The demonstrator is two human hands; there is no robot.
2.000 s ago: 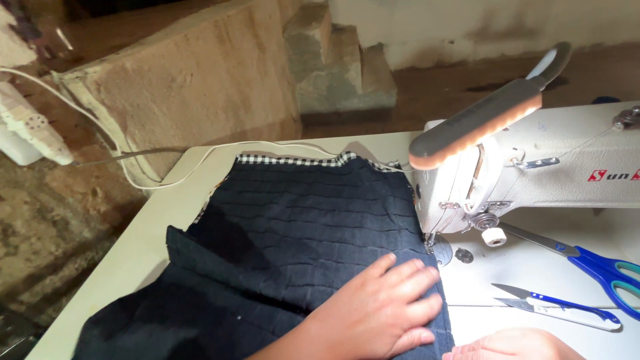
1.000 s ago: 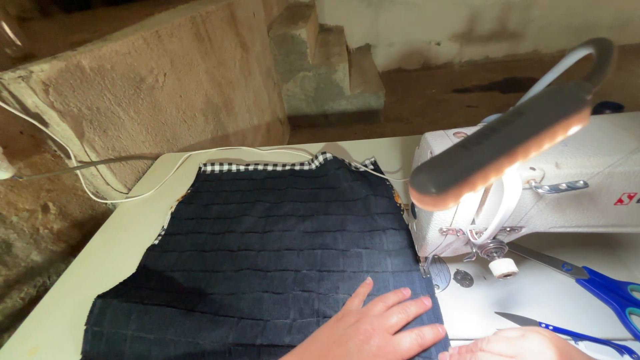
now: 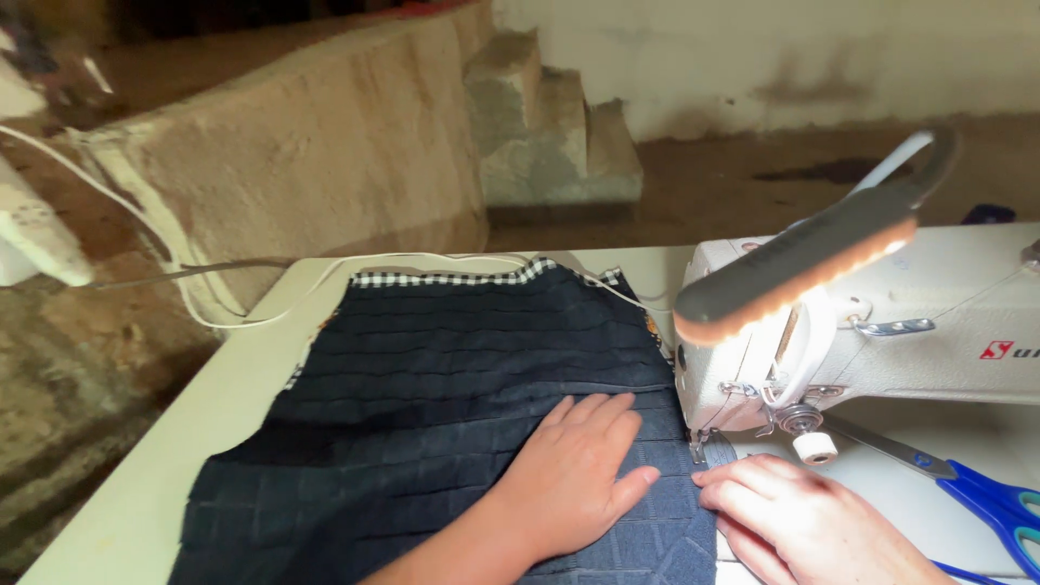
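Observation:
Dark navy fabric with stitched pleat lines lies over the sewing table, its far edge showing black-and-white checked cloth. My left hand rests flat on the fabric, fingers apart, left of the presser foot. Just in front of the foot, my right hand has its fingertips at the fabric's right edge; whether they pinch it is not clear. The white sewing machine stands on the right, the fabric's edge running by its needle area. A lit lamp hangs over the machine head.
Blue-handled scissors lie on the table right of my right hand, partly under the machine arm. Part of another blue tool shows at the bottom right. A white cable crosses the table's far edge. Concrete steps stand beyond.
The fabric has moved away from me along the machine, and its near left part lies flatter than two seconds ago. My right hand has come forward to beside the presser foot.

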